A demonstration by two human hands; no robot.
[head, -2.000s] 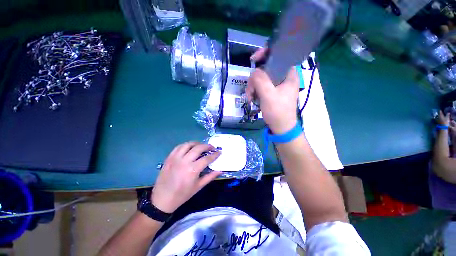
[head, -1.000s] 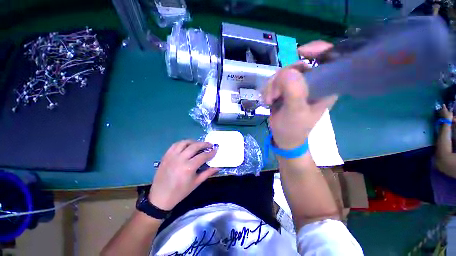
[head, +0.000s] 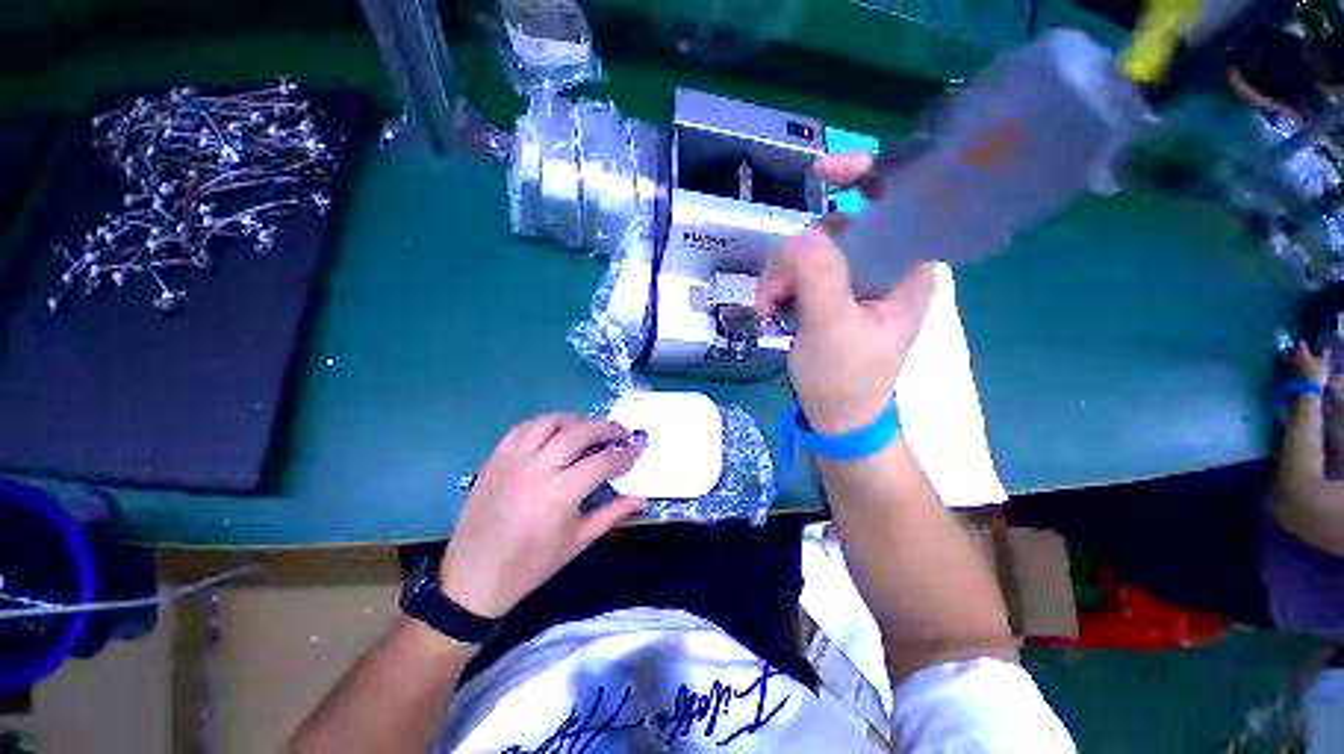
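My left hand (head: 543,494) rests on the left edge of a white housing (head: 681,445), its fingertips at a small dark part there. The housing lies on a crinkled plastic bag (head: 747,460) at the bench's front edge. My right hand (head: 848,317) grips a thick grey electric screwdriver (head: 985,165) with an orange marking and a yellow hanger at its top end. The screwdriver is tilted and blurred, held over the right side of the screw feeder (head: 708,243). Its tip is not clearly visible.
Bagged housings (head: 582,170) stand left of the feeder. Wire leads (head: 207,177) lie heaped on a black parts tray (head: 162,383) at the left. A white paper strip (head: 943,398) lies at the right, a blue-purple bin (head: 59,582) at lower left. Another person's arm (head: 1309,457) shows at far right.
My right hand and the screwdriver moved right from over the feeder, then slightly back left, with the screwdriver tilted more upright than one second ago. My left hand has stayed on the housing.
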